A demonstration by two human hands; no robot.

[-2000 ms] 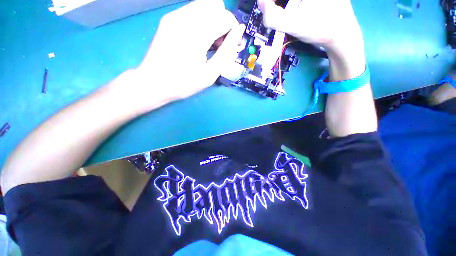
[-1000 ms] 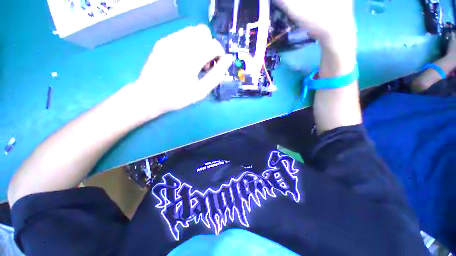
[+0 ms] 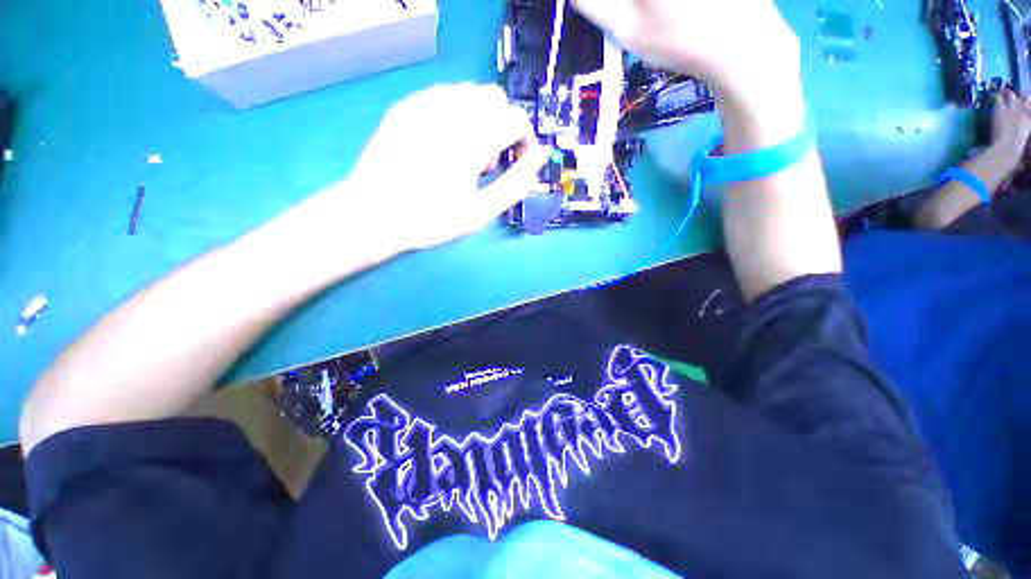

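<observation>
The black chassis (image 3: 565,113) lies on the green mat, its top end cut off by the picture's upper edge. A white flat cable (image 3: 611,102) runs along it, with thin red and orange wires beside it and a yellow part (image 3: 568,183) near its lower end. My left hand (image 3: 447,164) is bare, with thumb and fingers closed on the lower left side of the chassis. My right hand (image 3: 707,40) is at the upper right of the chassis, over the flat cable; its fingertips are partly cut off, so its grip is unclear.
An open white box (image 3: 328,74) of small pieces stands upper left. A black stick (image 3: 137,210) and a small pale piece (image 3: 32,313) lie at the left. Another person's hand (image 3: 1006,130) is by a black unit (image 3: 961,51) at far right. A blue wrist strap (image 3: 755,162) circles my right wrist.
The chassis has turned from a slant to nearly straight, and more of its upper part shows. My hands have moved with it. More of the white box is in view.
</observation>
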